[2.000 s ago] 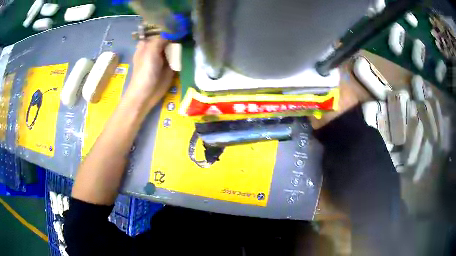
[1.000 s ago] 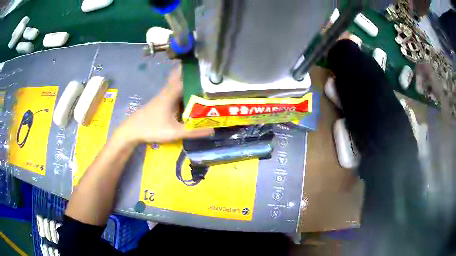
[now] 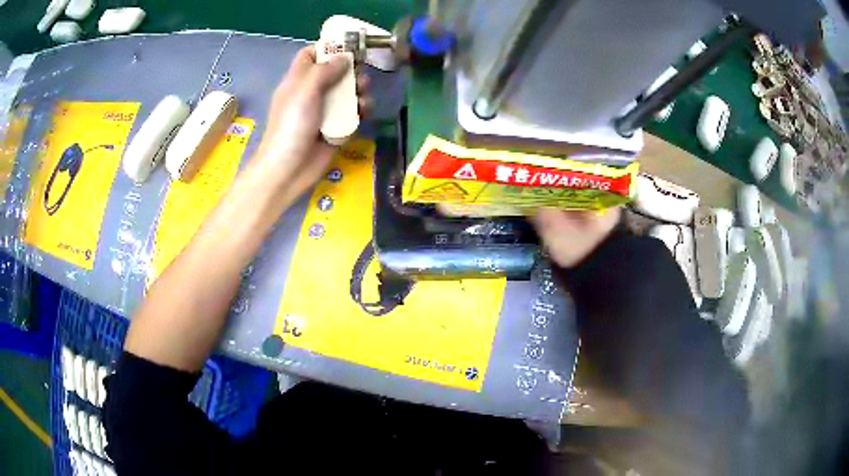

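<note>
My left hand (image 3: 312,107) is closed around a white oblong plastic housing (image 3: 340,102), held upright left of the press head, close to the brass fitting (image 3: 377,40). My right hand (image 3: 579,234) is at the right side of the press fixture (image 3: 456,256), under the warning label (image 3: 521,178). Its fingers are partly hidden behind the label, and I cannot tell if it holds something. A pale edge shows in the fixture below the label. The grey press head (image 3: 568,74) stands above.
Two white housings (image 3: 201,136) lie on the printed sheet (image 3: 84,297) at the left. More loose housings (image 3: 737,293) lie on the cardboard at the right. A blue crate (image 3: 70,325) with rows of housings is at the lower left. A blue ring (image 3: 432,37) sits beside the press head.
My left hand has moved from the fixture's left side up and away and now holds a housing. My right hand has come from the far right to the fixture's right side. The view has shifted.
</note>
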